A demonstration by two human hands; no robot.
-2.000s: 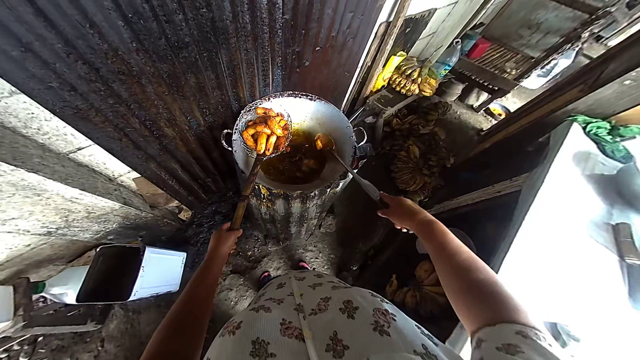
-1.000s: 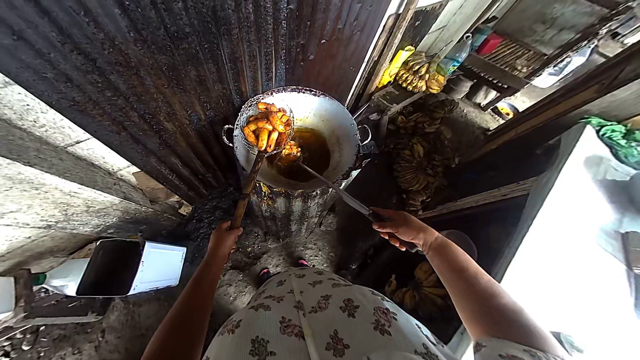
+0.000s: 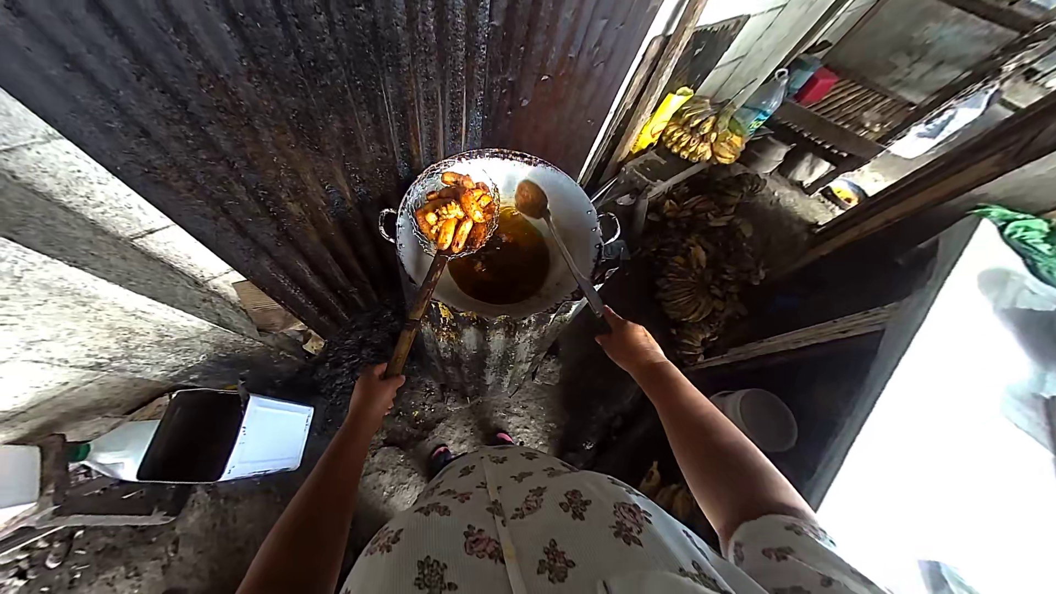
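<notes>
My left hand (image 3: 376, 394) is closed round the wooden handle of a wire skimmer (image 3: 418, 318). Its basket holds a pile of browned fried bananas (image 3: 456, 213) above the left side of a wide metal pan (image 3: 577, 194). My right hand (image 3: 630, 342) grips the handle of a metal ladle (image 3: 572, 262), whose bowl rests or hovers near the pan's far inner wall, clear of the oil. Dark oil (image 3: 503, 268) lies in the bottom of the pan, which stands on a round, sooty metal stove (image 3: 495, 351).
Corrugated metal sheeting (image 3: 330, 124) rises behind the pan. Banana bunches (image 3: 693, 280) lie to the right, with yellower ones (image 3: 701, 132) farther back. A cut-open white container (image 3: 268, 437) is at the lower left, a pale bucket (image 3: 755, 419) at the right, beside a white surface (image 3: 932, 412).
The ladle held bananas over the oil one second ago; its bowl has moved to the pan's far wall and shows no bananas. The loaded skimmer stays at the left side.
</notes>
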